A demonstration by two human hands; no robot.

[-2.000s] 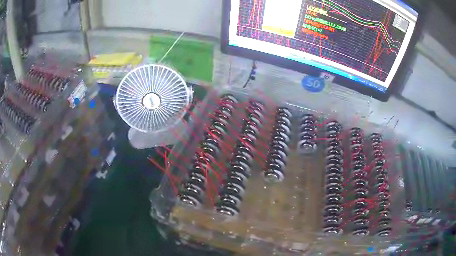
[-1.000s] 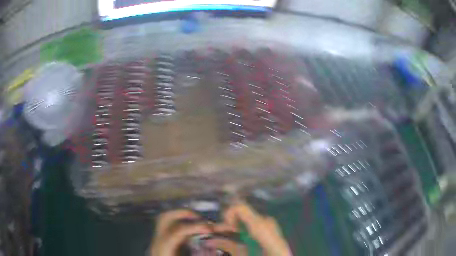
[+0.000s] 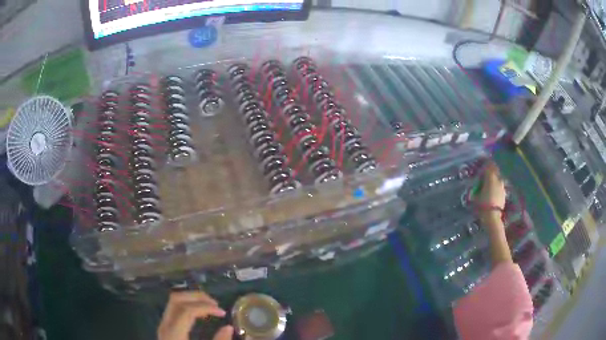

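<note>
The round fixture with a brass-coloured top (image 3: 258,317) stands on the green mat at the bottom centre. My left hand (image 3: 189,315) is just left of it, cut off by the lower edge, fingers curled near something dark; whether it holds it I cannot tell. My right hand (image 3: 490,189) is over a clear tray (image 3: 458,232) at the right, fingers pointing down among small speaker units and red wires; its fingertips are blurred, so a grip cannot be told. A large stacked tray (image 3: 212,179) holds rows of speaker units (image 3: 141,156) with red wires.
A small reddish-brown plate (image 3: 315,325) lies right of the fixture. A white desk fan (image 3: 40,141) stands at the left. The monitor (image 3: 199,16) is behind the trays. A ridged empty tray (image 3: 415,99) and a blue object (image 3: 500,78) are at the back right.
The view has swung right and down from the monitor. Both hands were together at the bottom centre one second ago; my right hand has moved to the right-hand tray, uncovering the fixture.
</note>
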